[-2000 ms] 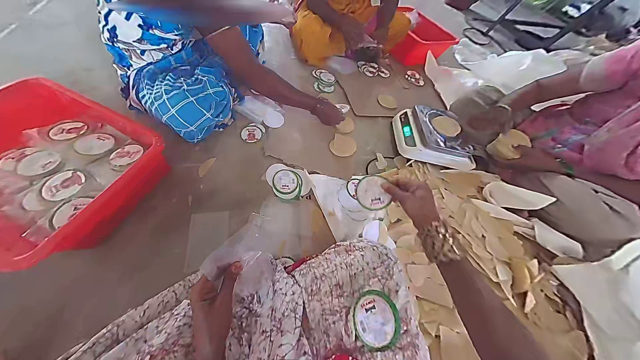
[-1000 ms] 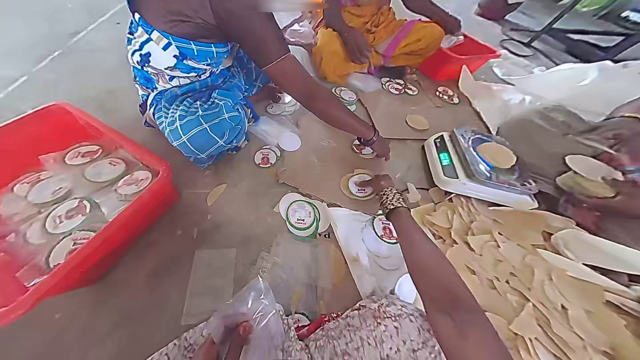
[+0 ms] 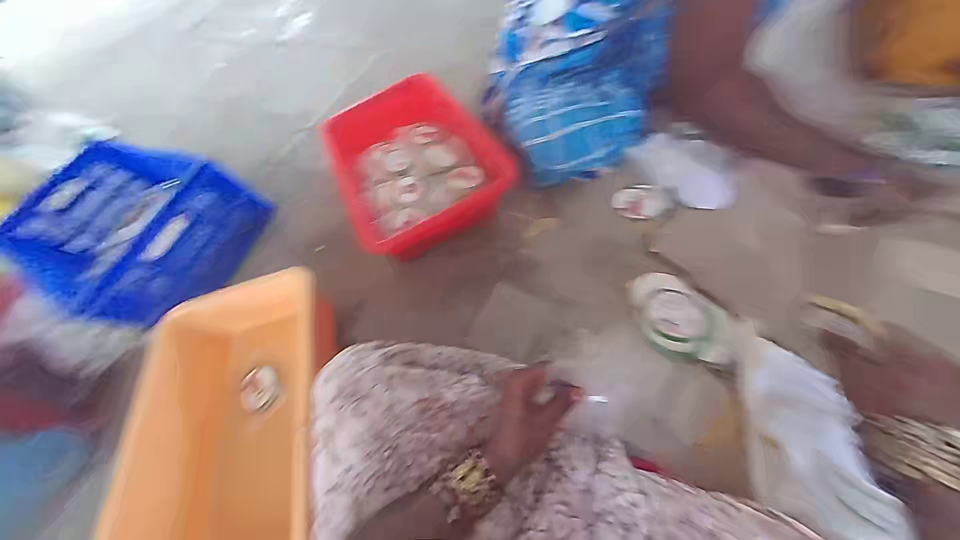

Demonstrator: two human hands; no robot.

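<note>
The whole view is blurred. My left hand (image 3: pixel 531 412) is above the patterned cloth on my lap, fingers closed on what looks like a clear plastic bag (image 3: pixel 607 397), its outline hazy. At the right edge, my right hand (image 3: pixel 889 371) is at a round disc (image 3: pixel 840 319) with a yellowish rim; whether it grips the disc is unclear. Between the hands, round labels with a green border (image 3: pixel 675 319) lie stacked on the floor, beside a white sheet (image 3: pixel 802 427). A red-and-white round label (image 3: pixel 641 202) lies farther off.
A red plastic tray (image 3: pixel 499 169) holds several bagged round labels. Left of it stands a blue crate (image 3: pixel 247 210) with packets. An orange tray (image 3: pixel 172 397) with one round label stands beside my lap. Another person's arm (image 3: pixel 765 112) reaches in at the upper right.
The view has swung far to the left, bringing the blue crate and orange tray into sight. The scale and the pile of thin tan pieces have gone out of view.
</note>
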